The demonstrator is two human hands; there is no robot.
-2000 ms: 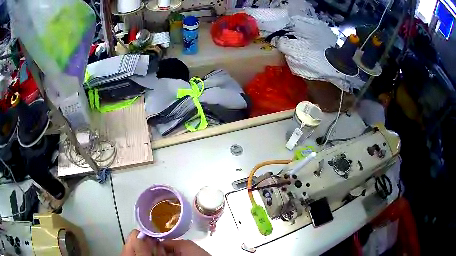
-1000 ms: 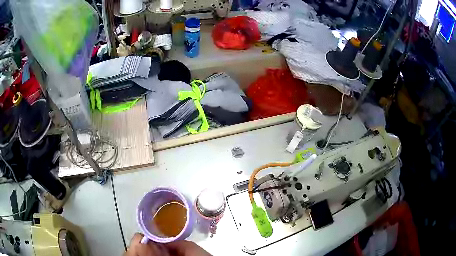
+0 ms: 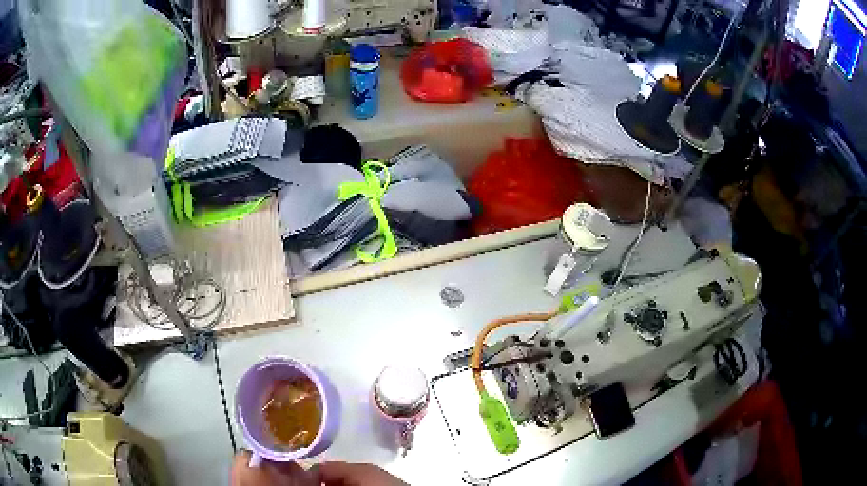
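Observation:
The lilac cup (image 3: pixel 286 409) is above the white table at the lower left, with amber liquid inside and its handle towards the bottom edge. My left hand (image 3: pixel 264 471) holds the cup at its handle, cut off by the bottom edge. My right hand (image 3: pixel 354 474) is at the cup's lower right side, also mostly cut off; its fingers seem to hold the cup's base. The flask (image 3: pixel 400 394) stands upright just right of the cup, with a pale round top.
A cream sewing machine (image 3: pixel 646 327) lies across the right, with a black phone-like rectangle (image 3: pixel 611 409) on its bed. A lidded tumbler (image 3: pixel 582 233) stands behind it. Grey bundles (image 3: pixel 380 204) lie behind the table edge. A plastic bag (image 3: pixel 124 76) hangs upper left. Another machine (image 3: pixel 95 451) is lower left.
The cup has moved a little to the left, away from the flask, with my hands still at it. The view has tilted slightly up.

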